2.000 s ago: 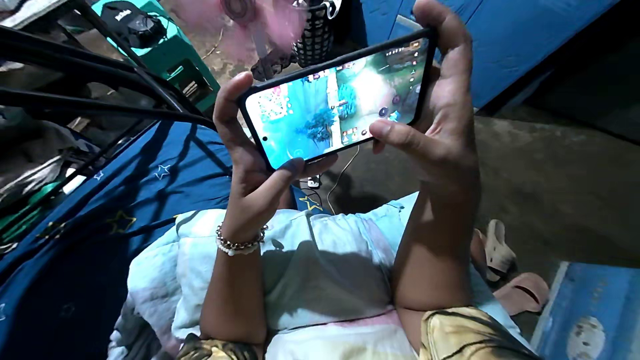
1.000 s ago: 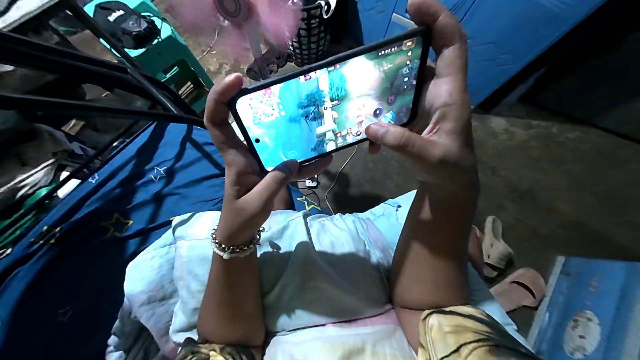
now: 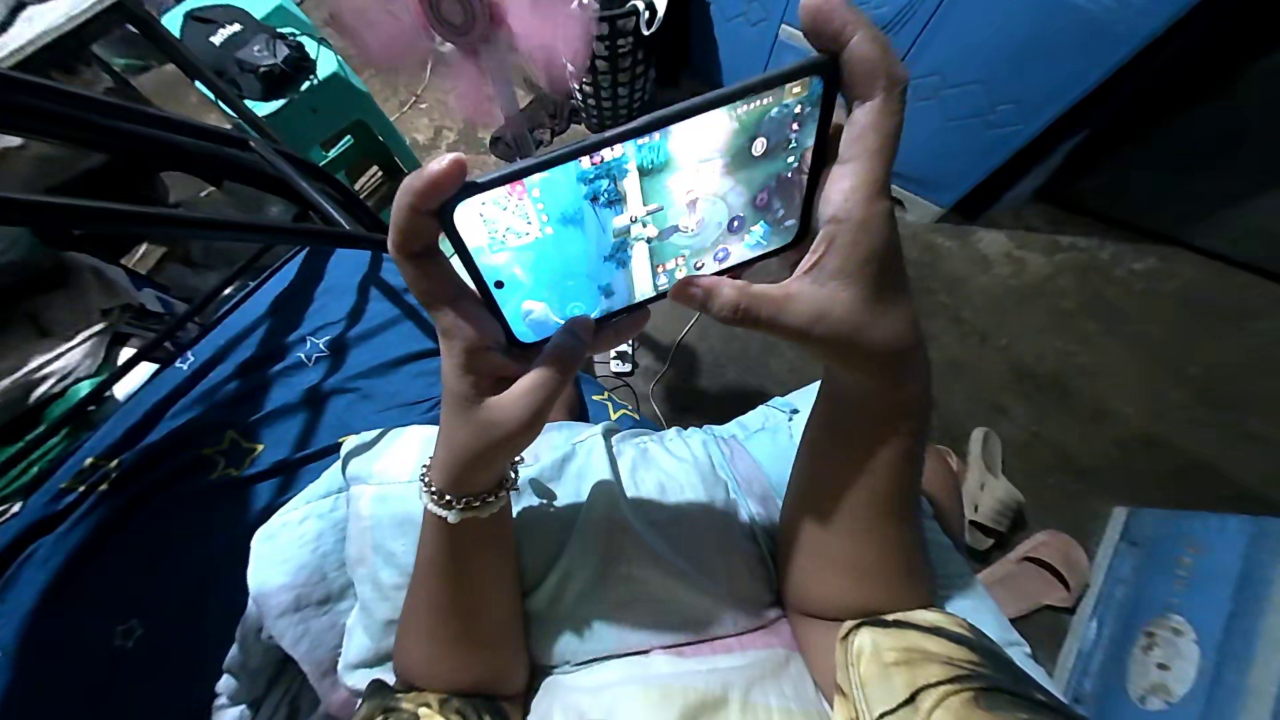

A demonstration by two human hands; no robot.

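A smartphone (image 3: 640, 205) in a dark case is held sideways and tilted, its lit screen showing a game scene. My left hand (image 3: 490, 350) grips its left end, with the thumb on the lower left of the screen and a finger over the top left corner. Around that wrist sit a chain bracelet and a white bead bracelet (image 3: 465, 510). My right hand (image 3: 850, 240) holds the right end, its thumb at the lower edge of the screen. Both forearms rest over a pale blue pillow or quilt (image 3: 640, 550) on the lap.
Black metal bars (image 3: 180, 220) cross the left side above a dark blue star-print sheet (image 3: 230, 470). Behind are a green plastic stool (image 3: 350, 130) with a black cap (image 3: 240, 50), a pink fan (image 3: 460, 20) and a black basket (image 3: 615, 70). Slippers (image 3: 1040, 575) lie right, near a blue panel (image 3: 1190, 610).
The picture on the phone screen has changed. Both hands keep their hold on the phone, with the right thumb staying near its lower edge.
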